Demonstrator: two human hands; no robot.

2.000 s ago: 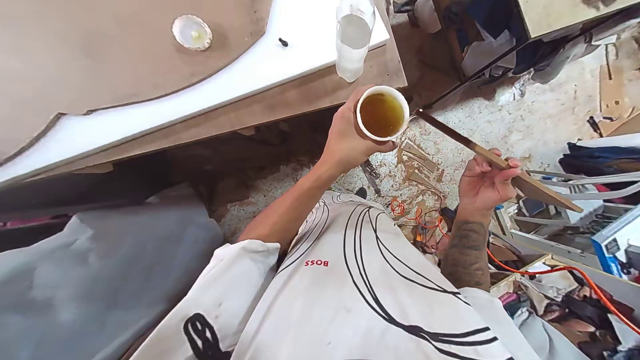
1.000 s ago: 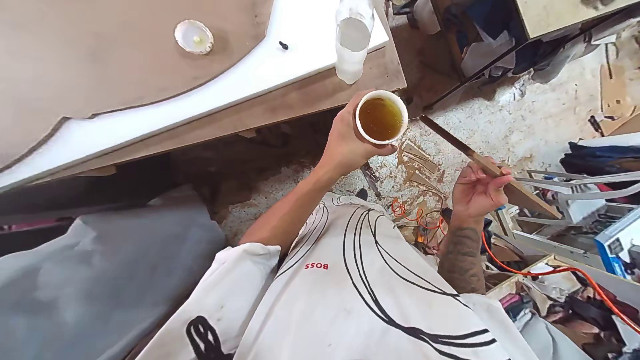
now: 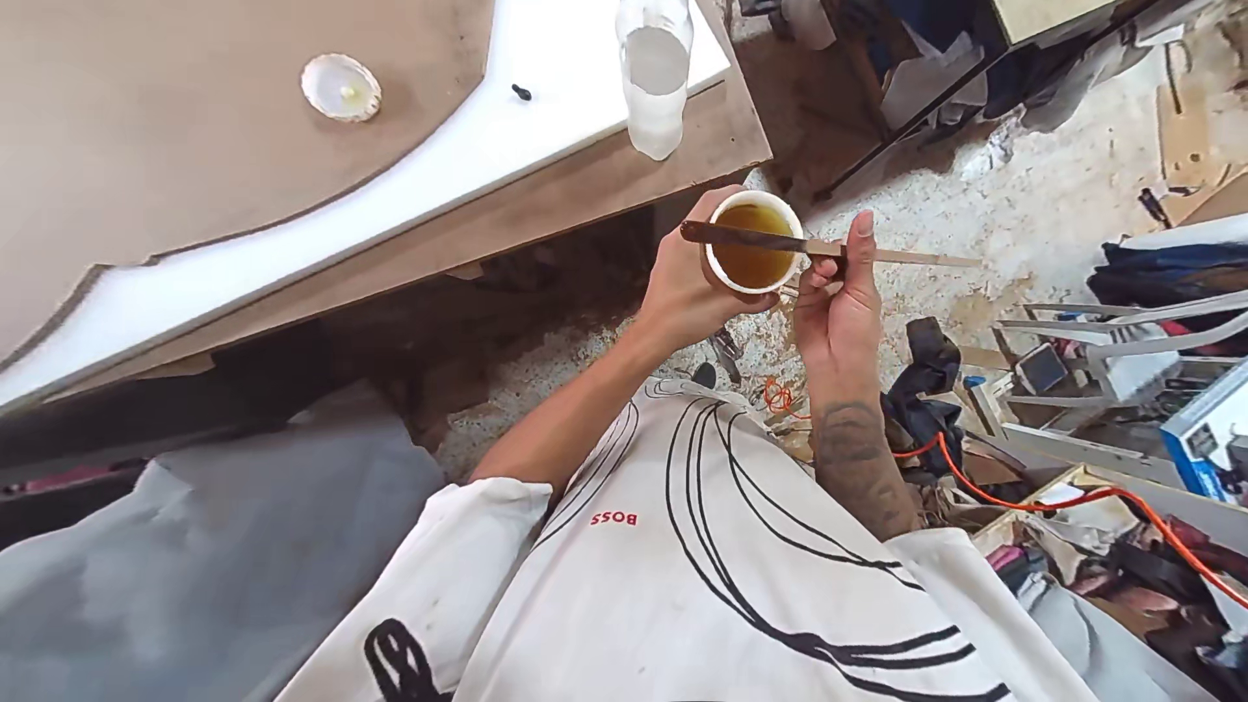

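Observation:
My left hand (image 3: 687, 283) is wrapped around a white cup (image 3: 714, 263) of amber-brown liquid (image 3: 756, 271). Between the thumb and fingers of my right hand (image 3: 840, 312) is a thin wooden stick (image 3: 907, 256), its dark, wet-looking end lying across the cup's mouth. Whether the stick touches the rim cannot be told. Just beyond the cup, a clear plastic bottle (image 3: 655, 93) lies or stands near the corner of a worktable (image 3: 721, 136). A whitish shell-like dish (image 3: 340, 88) with a little yellowish matter rests on a brown sheet, and a small black object (image 3: 522, 93) is on the white surface.
Grey sheeting (image 3: 214, 526) covers something at lower left. Wood scraps and dust litter the floor (image 3: 1014, 205). At right are a metal frame (image 3: 1092, 322), an orange cable (image 3: 1033, 505) and a box of cloths and scraps (image 3: 1121, 575). A dark-edged table (image 3: 1048, 15) stands at upper right.
My right hand has moved left to the cup and turned the stick, whose dark end now crosses over the cup. Earlier the stick was beside the cup, slanting down to the right.

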